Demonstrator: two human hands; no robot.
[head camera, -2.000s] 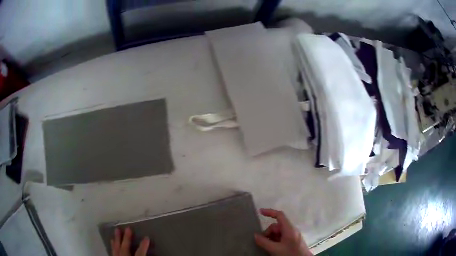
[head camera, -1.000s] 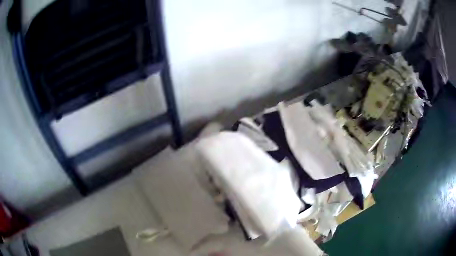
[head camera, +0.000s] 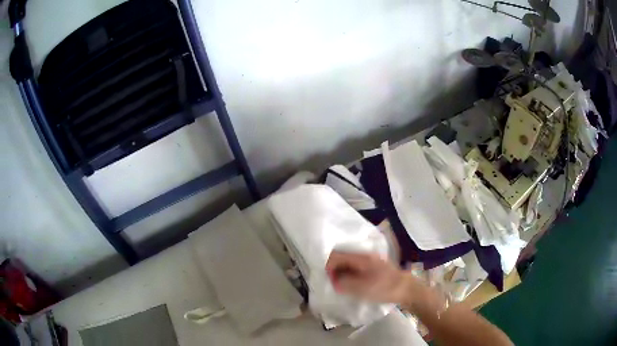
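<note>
My right hand (head camera: 362, 274) is over the front part of the pile of white sheets (head camera: 314, 219). It is blurred, with its fingers curled, and I cannot tell whether it pinches a sheet. My left hand is out of the picture. The off-white panel (head camera: 247, 270) lies just left of the pile. The cream tape loop (head camera: 203, 314) lies at that panel's left edge. The grey-green panel (head camera: 132, 331) is cut off by the bottom edge.
White and dark purple offcuts (head camera: 426, 196) lie right of the pile. A cream sewing machine (head camera: 531, 138) stands at the far right. A blue-framed folding chair (head camera: 128, 88) leans at the wall. Red objects (head camera: 27, 290) are at the left edge, and green floor (head camera: 568, 270) is at lower right.
The view has swung up and right, and the near stack and left hand have left the picture. My right hand has moved from the near stack to the white pile.
</note>
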